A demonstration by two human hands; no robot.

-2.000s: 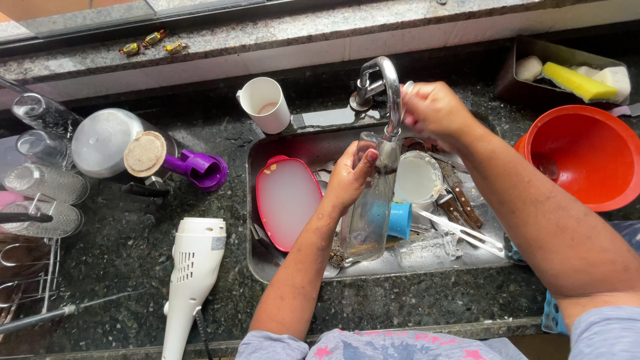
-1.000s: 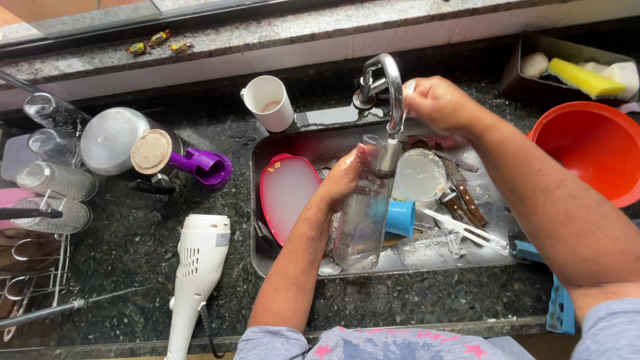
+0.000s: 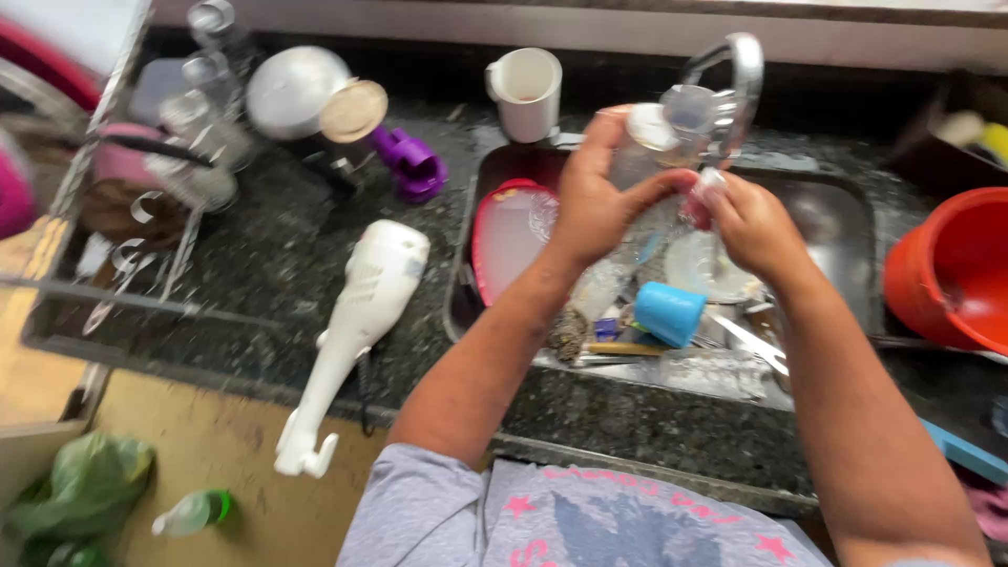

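My left hand (image 3: pixel 594 189) grips a clear container (image 3: pixel 634 157), blurred, raised over the sink (image 3: pixel 835 220) beside the chrome faucet (image 3: pixel 744 79). My right hand (image 3: pixel 748 220) is close to it, fingers pinched around something small and whitish that I cannot make out. Under my hands the sink holds a red-rimmed lid or tray (image 3: pixel 508 236) at the left, a blue cup (image 3: pixel 669 313) lying on its side, a pale round dish (image 3: pixel 705 268), a white utensil (image 3: pixel 748 342) and other cutlery.
A white mug (image 3: pixel 529 94) stands behind the sink. Left are a white hand blender (image 3: pixel 362 307), a purple plastic piece (image 3: pixel 409 165), a metal pot (image 3: pixel 295 90) and a dish rack (image 3: pixel 189 252) near several glasses. A red bowl (image 3: pixel 957 268) sits at right.
My right hand has come down from beside the faucet to the container. The container, upright in the sink before, is now held higher and tilted. The view has swung left.
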